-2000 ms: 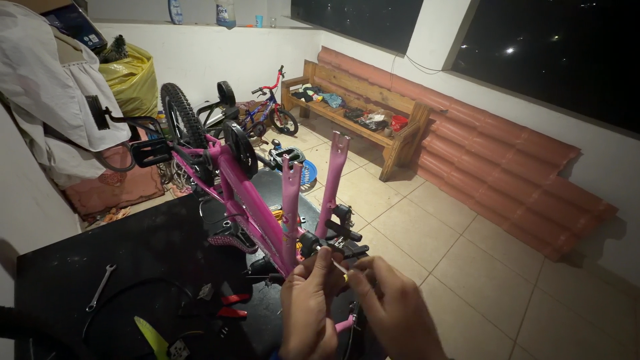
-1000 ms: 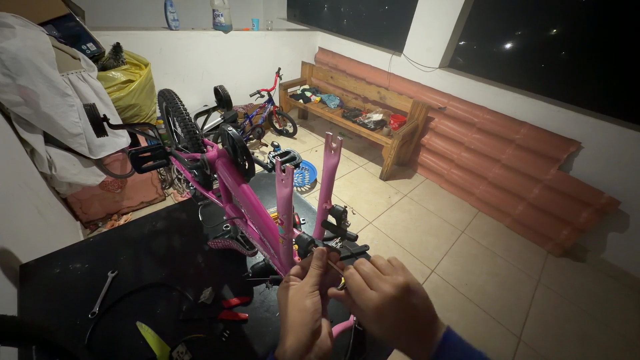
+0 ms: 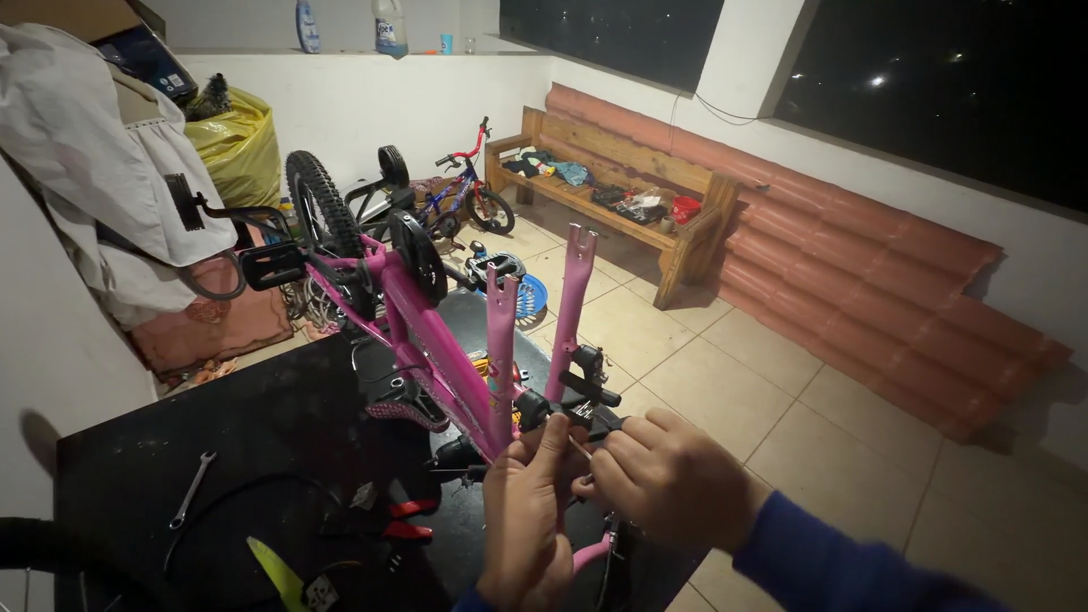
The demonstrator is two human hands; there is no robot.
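A pink children's bicycle frame (image 3: 433,327) rests upside down on a black table (image 3: 280,425), its two bare fork legs pointing up. Below the fork legs, my left hand (image 3: 531,501) pinches a small dark part near the brake and handlebar area with thumb and fingers; the part itself is mostly hidden. My right hand (image 3: 659,476) is close beside it on the right, fingers closed on a thin metal rod or tool (image 3: 580,448) that reaches towards the left thumb. A black brake part (image 3: 588,382) is fixed on the right fork leg, just above the hands.
A combination wrench (image 3: 194,490), red-handled pliers (image 3: 410,520) and a yellow-green object (image 3: 276,574) lie on the table. Part of a wheel (image 3: 42,552) is at the lower left. Beyond stand a wooden bench (image 3: 612,187), a small blue-and-red bicycle (image 3: 467,191) and stacked roof panels (image 3: 867,297).
My right hand has shifted slightly and its wrist has turned, with more of the blue sleeve now showing. My left hand stays near the same spot under the fork.
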